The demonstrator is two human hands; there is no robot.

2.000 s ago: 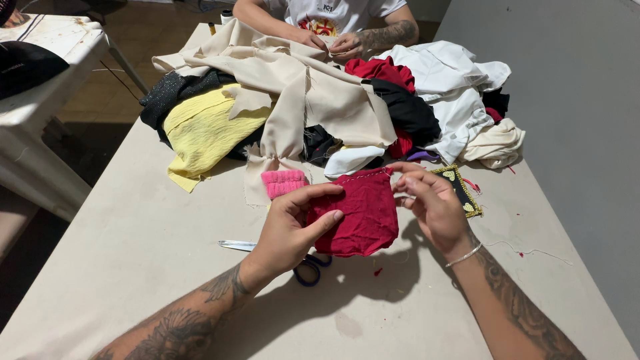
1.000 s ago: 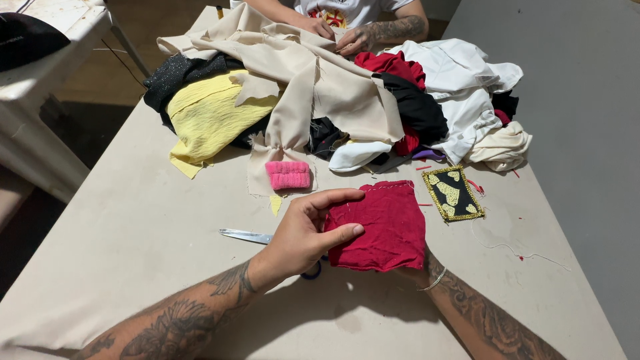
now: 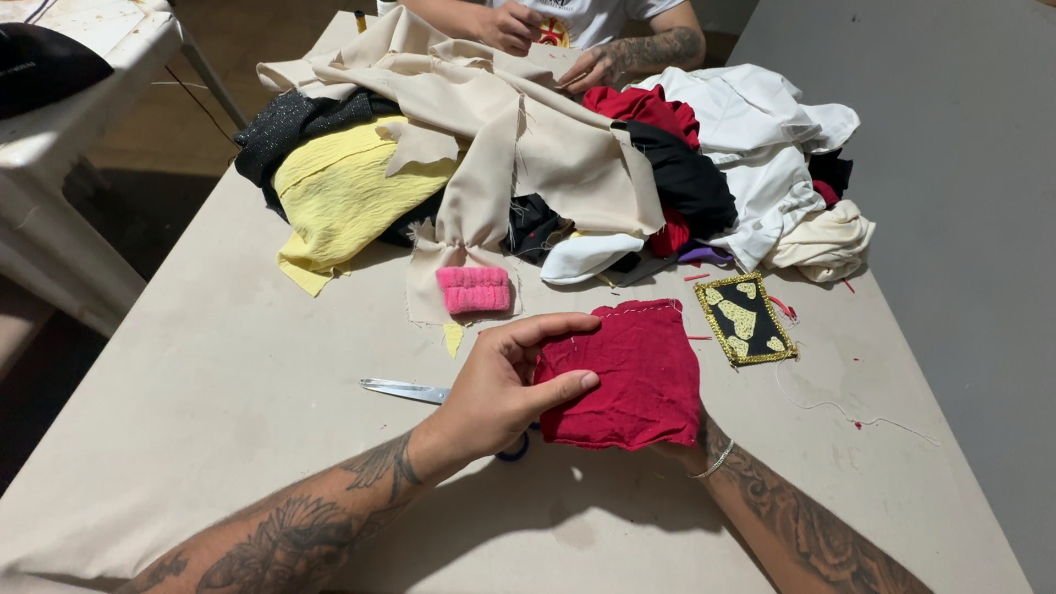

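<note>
My left hand pinches the left side of a square of crimson fabric between thumb and fingers. A row of pale stitches runs along the fabric's top edge. My right hand is mostly hidden behind the cloth's lower right corner, so its fingers do not show. Beneath my left hand lie scissors with dark blue handles, partly covered. A pink terry pad rests on a beige scrap just beyond. To the right lies a black patch with gold trim, beside loose white thread.
A heap of beige cloth, yellow cloth, black and white fabrics spans the far part of the table. Behind it another person's hands are at work. A dark iron stands on a white side table at left.
My right hand has moved from the crimson fabric's top right corner down behind it. The fabric now faces me more fully, and my left hand still holds its left side.
</note>
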